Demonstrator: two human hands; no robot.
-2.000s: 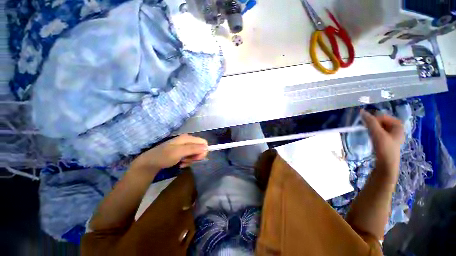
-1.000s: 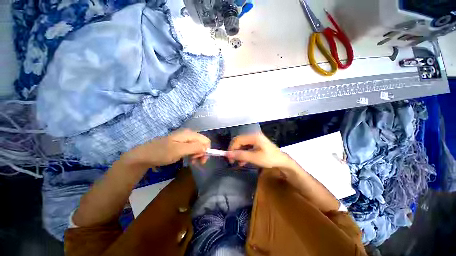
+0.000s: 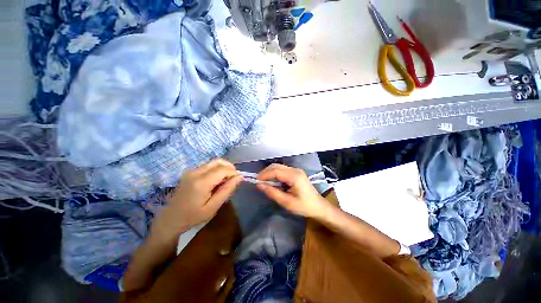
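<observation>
A narrow pale tie [image 3: 251,177] runs between my two hands, over my lap just below the table's front edge. My left hand [image 3: 207,192] pinches one part of it. My right hand [image 3: 292,188] pinches it a few centimetres to the right, and loose pale ends stick out past that hand. The light blue garment piece [image 3: 130,94] lies heaped on the table at the left, with its shirred band [image 3: 190,151] along the front and right side. My fingers hide part of the tie.
Scissors [image 3: 396,70] lie on the machine bed, right of the presser foot [image 3: 271,47]. A ruler strip [image 3: 439,112] runs along the table's front. Pale ties [image 3: 29,160] lie far left. White card [image 3: 385,204] and crumpled blue pieces [image 3: 454,201] are lower right. Floral cloth [image 3: 83,41] is at upper left.
My right hand has come in from the far right to near my left hand, so the stretched tie is now short between them. Loose ends now show beyond my right hand. The view has shifted slightly.
</observation>
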